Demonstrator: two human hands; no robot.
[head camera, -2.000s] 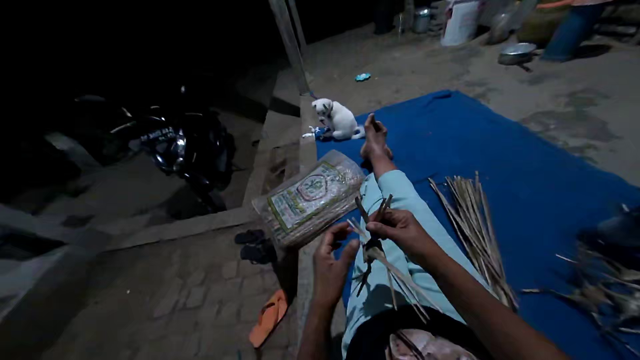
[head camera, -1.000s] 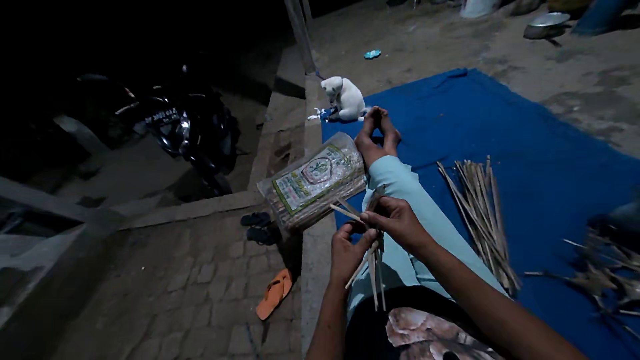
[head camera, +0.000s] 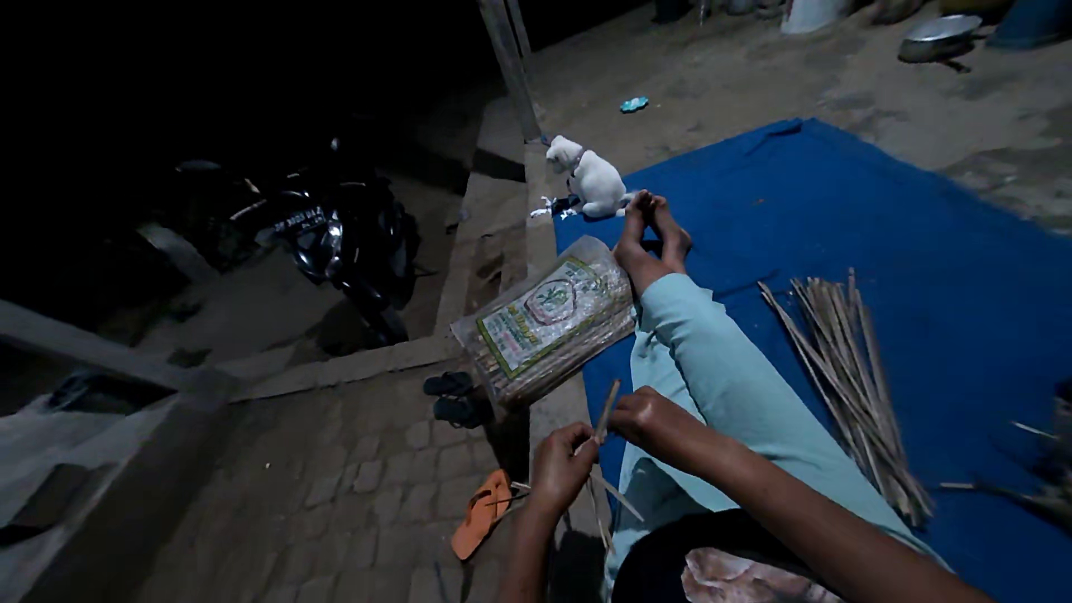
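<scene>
My left hand is closed on several thin dry plant strips, whose ends hang below and beside it over my lap. My right hand pinches the same strips near a short upright piece that rises between the two hands. A loose bundle of dry stalks lies on the blue sheet to the right of my legs. By my shins, a printed clear plastic bag full of long stalks rests across the ledge and the sheet's edge.
A white puppy sits by my bare feet. An orange flip-flop and dark sandals lie on the brick paving at left. Beyond the ledge stands a motorcycle. Dry scraps lie at the right edge, and a metal pan is farther back.
Both hands have shifted relative to the strips, and a short piece now stands upright between them. Earlier the strips hung lower in a tighter group. The puppy stays seated near my feet.
</scene>
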